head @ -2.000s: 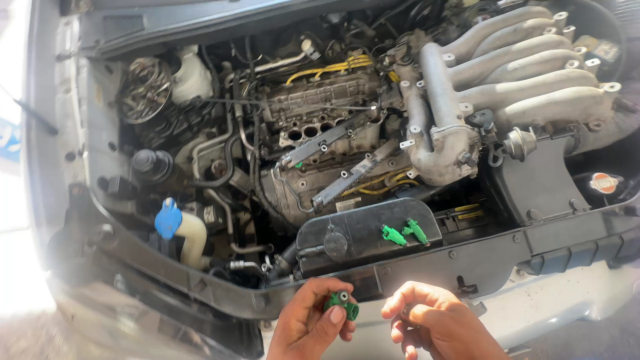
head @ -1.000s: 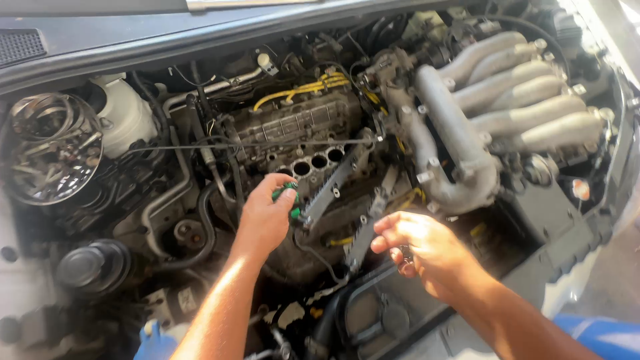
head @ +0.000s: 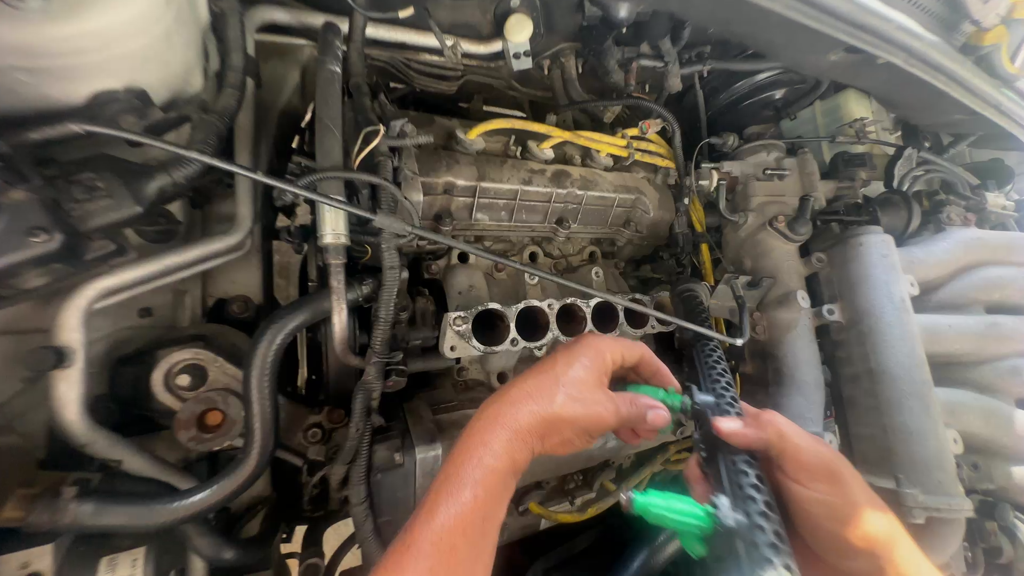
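My left hand pinches a green fuel injector between thumb and fingers, its end against the side of a dark fuel rail. Around that rail closes my right hand, thumb on its near face. A second green injector sticks out from the rail's lower left side. Beyond the hands lies the intake manifold flange with several round open ports.
A thin metal rod crosses above the engine. Yellow spark plug wires run over the valve cover. The cast aluminium intake manifold lies at the right; a black hose bends at the left.
The fuel rail, lying on the engine in the earlier frames, is now held up in my right hand. My left hand has brought a green injector against it. The view has moved much closer.
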